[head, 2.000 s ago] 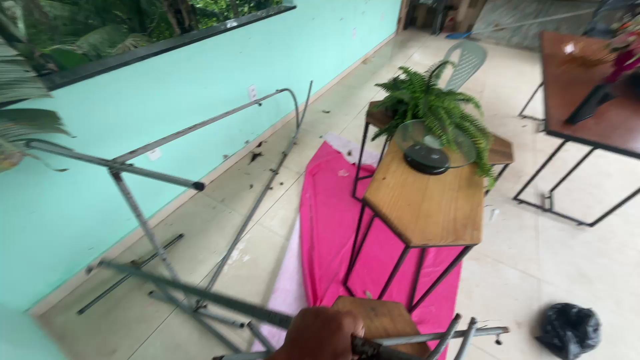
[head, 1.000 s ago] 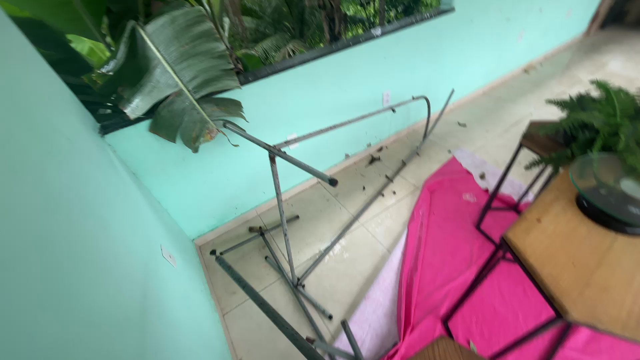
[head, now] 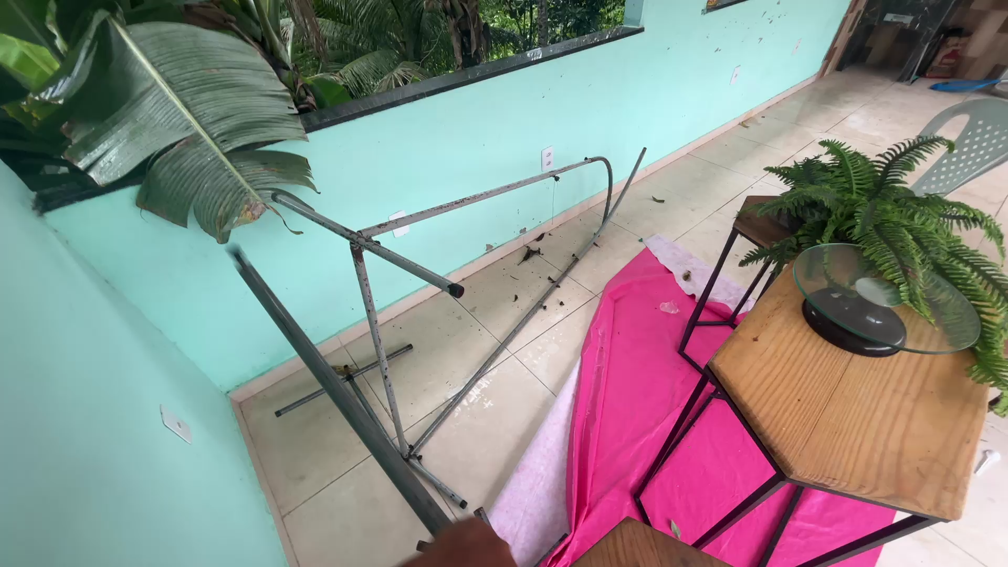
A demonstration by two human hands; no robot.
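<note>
At the bottom edge, my left hand [head: 465,547] is closed around the near part of a gray metal tube frame [head: 339,394], only partly in view. Its long tube slants up and left toward the wall, and short tube ends show beside the hand. Behind it, a second rusty metal tube frame [head: 378,346] with a bent top bar leans near the wall, resting on the tiled floor. My right hand is out of view.
A pink cloth [head: 622,378] with a white underside lies on the floor. Hexagonal wooden tables [head: 835,417] on black metal legs stand at right, bearing a glass stand [head: 886,295] and fern [head: 890,197]. A banana leaf [head: 197,118] overhangs the sill [head: 472,75]. Dry leaves litter the floor.
The view has swung left toward the wall corner. The held tube frame's far end has risen from low near the floor to just below the banana leaf.
</note>
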